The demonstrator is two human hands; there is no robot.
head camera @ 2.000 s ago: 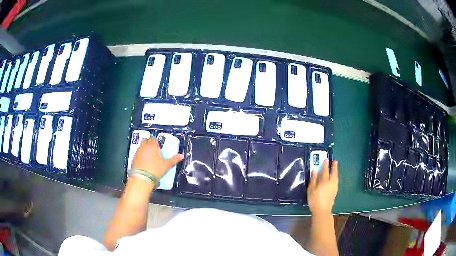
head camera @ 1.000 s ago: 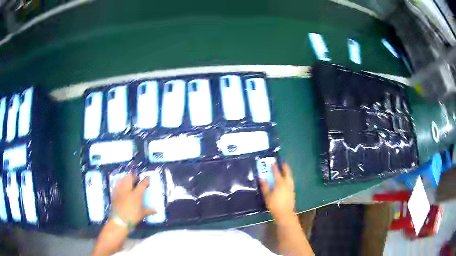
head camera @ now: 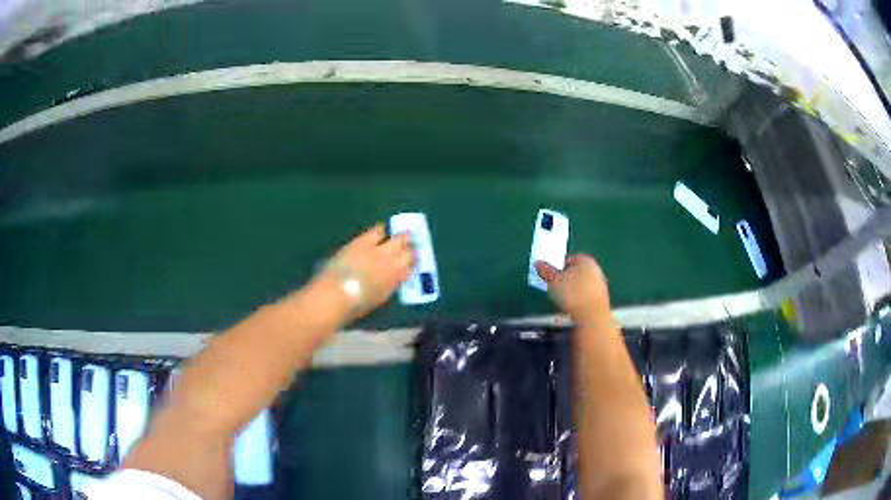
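Note:
Two pale phone back covers are at my hands over the green conveyor belt. My left hand (head camera: 373, 266) has its fingers over the left edge of one cover (head camera: 421, 256), whose dark camera window is at the near end. My right hand (head camera: 578, 283) grips the near end of another cover (head camera: 551, 237), its camera window at the far end. Whether either cover is lifted off the belt cannot be told. The partly filled black tray (head camera: 168, 375) is at the lower left, cut off by the frame and partly hidden by my left arm.
The empty black tray stack (head camera: 528, 391) is near, partly under my right forearm. Two more covers (head camera: 697, 207) lie on the belt (head camera: 244, 229) near the grey housing (head camera: 796, 176) at right. A pale side rail (head camera: 371, 347) edges the belt. A white ring (head camera: 821, 408) lies at right.
The view has shifted right and toward the belt. Both hands have left the tray and reached over the belt to two covers. The partly filled tray now shows at the lower left.

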